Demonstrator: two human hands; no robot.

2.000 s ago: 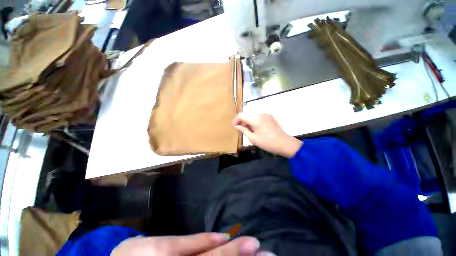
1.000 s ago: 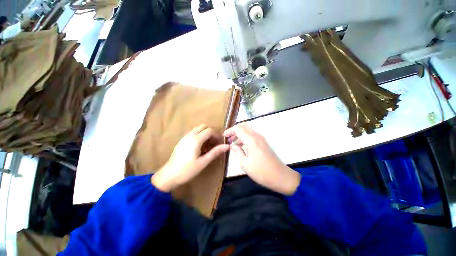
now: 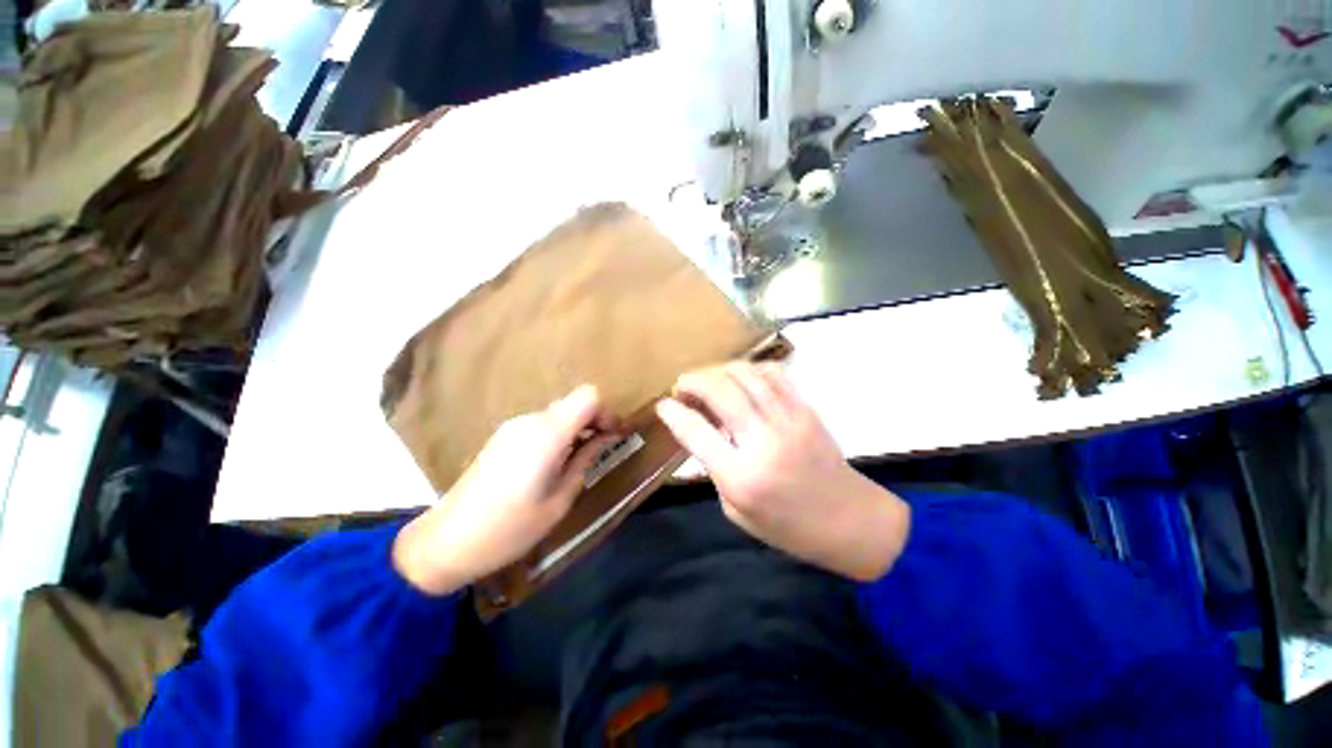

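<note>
A tan-brown fabric panel [image 3: 541, 322] lies turned at an angle on the white table, its lower edge over the table's front edge. My left hand [image 3: 511, 475] grips the panel's near edge, beside a small white label [image 3: 614, 459]. My right hand [image 3: 767, 453] pinches the same edge a little further right. The edge is folded open between and below my hands, showing darker brown cloth and a thin white strip [image 3: 563, 550]. Whether a zipper is in this edge cannot be told. The panel's right corner lies just in front of the presser foot [image 3: 745, 263].
The white sewing machine [image 3: 935, 44] stands at the back right. A zipper bundle [image 3: 1045, 241] with gold lines lies right of the needle. Red and black snips [image 3: 1285, 285] lie at the far right. A tall panel stack [image 3: 139, 190] stands at the left. More brown cloth [image 3: 95, 665] is at lower left.
Two seconds ago my left hand was off the panel; now both hands hold it. The panel has turned, its zipper-side edge swinging towards me, and this edge is opened, showing the label.
</note>
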